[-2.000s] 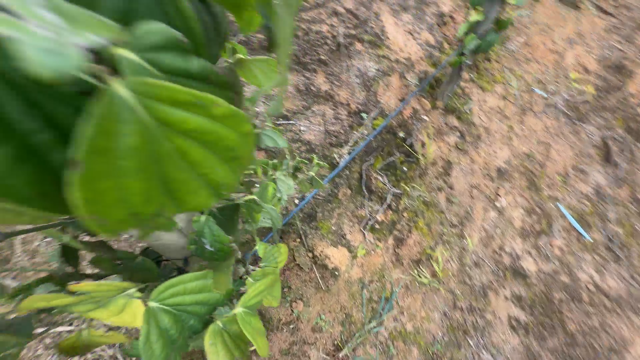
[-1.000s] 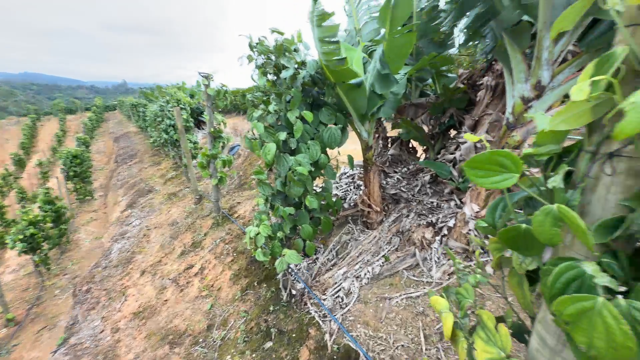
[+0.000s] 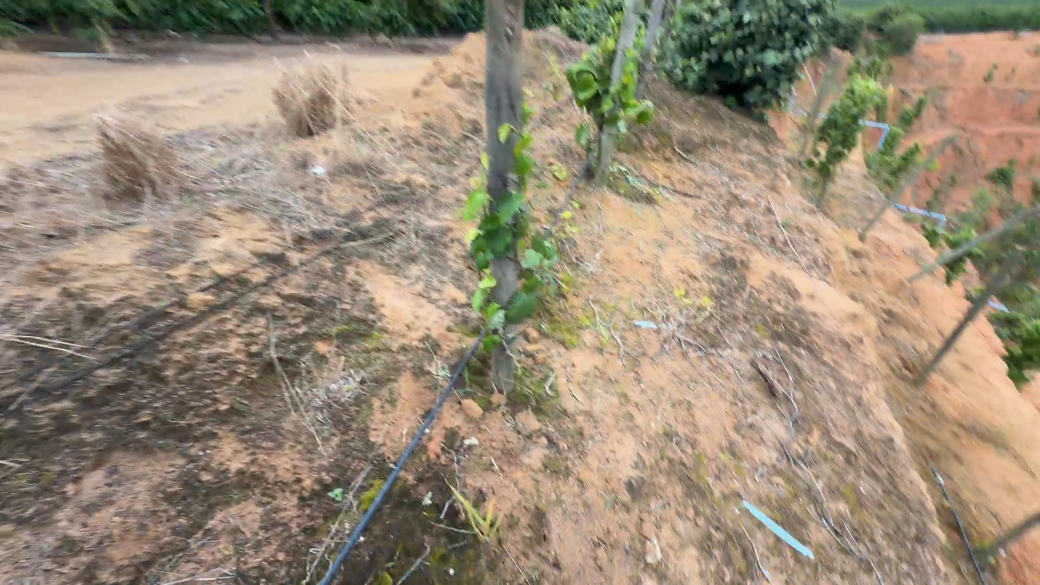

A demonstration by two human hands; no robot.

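Neither my left hand nor my right hand shows in the head view. Near the middle, a wooden post (image 3: 505,106) stands upright in reddish soil, with a green climbing vine (image 3: 500,236) around its lower part. A dark blue irrigation hose (image 3: 406,451) runs along the ground from the bottom edge to the foot of this post. Behind it, a second vine (image 3: 605,89) grows on another post (image 3: 624,49). A light blue strip (image 3: 777,528) lies on the soil at the lower right, and a smaller blue piece (image 3: 646,324) lies farther back.
On the right the ground drops at an earth edge (image 3: 886,406), with leaning poles (image 3: 967,329) and plants below. Dry grass tufts (image 3: 305,101) stand at the left beside a dirt track (image 3: 203,77). A dense leafy bush (image 3: 743,49) grows at the back.
The view has swung widely from the banana plant and leafy rows to a post on bare soil. The large leaves close to the camera in the earlier frames are out of view.
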